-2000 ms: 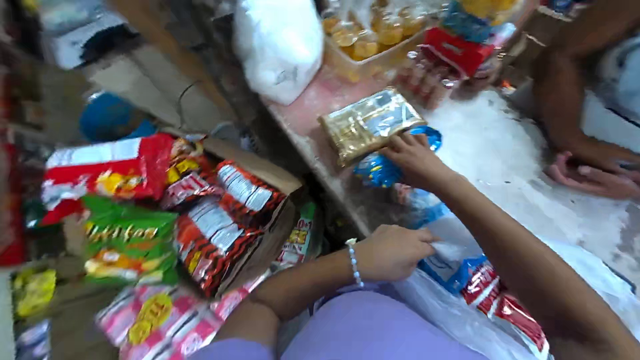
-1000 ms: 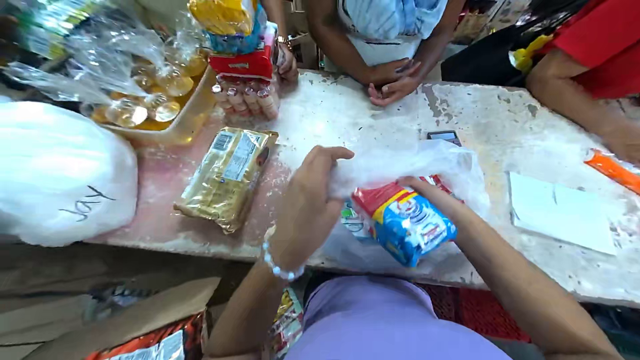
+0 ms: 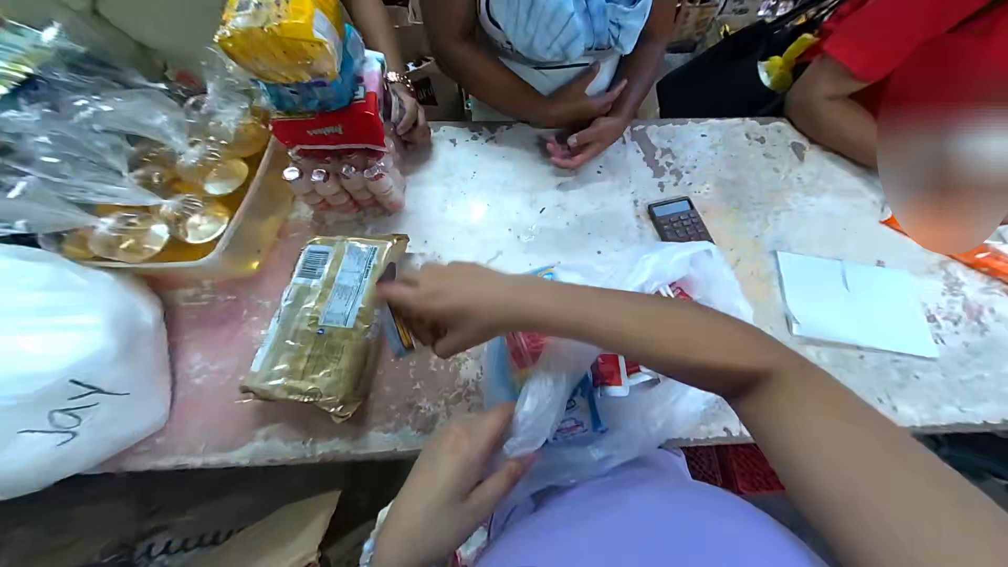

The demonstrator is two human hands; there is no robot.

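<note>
My left hand (image 3: 453, 476) pinches the near left rim of a translucent white plastic bag (image 3: 657, 413) on the counter. Red-and-white and blue packets (image 3: 581, 413) show inside the bag. Reaching across above it, my right hand (image 3: 449, 307) has its fingers closed around a small flat dark-blue and orange item (image 3: 399, 331), partly hidden by the fingers. Just left of that hand lies a gold plastic-wrapped pack (image 3: 323, 323) with a printed label.
Worn painted counter (image 3: 504, 205). At left: full white bag (image 3: 79, 346) bearing handwriting, tub (image 3: 264, 213) of knotted bags of yellow liquid, stacked packs over small bottles (image 3: 346, 181). Calculator (image 3: 679, 220) and paper (image 3: 854, 303) lie right. Several people lean on the far edge, one person's hands (image 3: 587, 130) clasped.
My right hand has left the blue, red and yellow packet it held over the bag and moved left beside the gold pack. My left hand has come down to the bag's rim.
</note>
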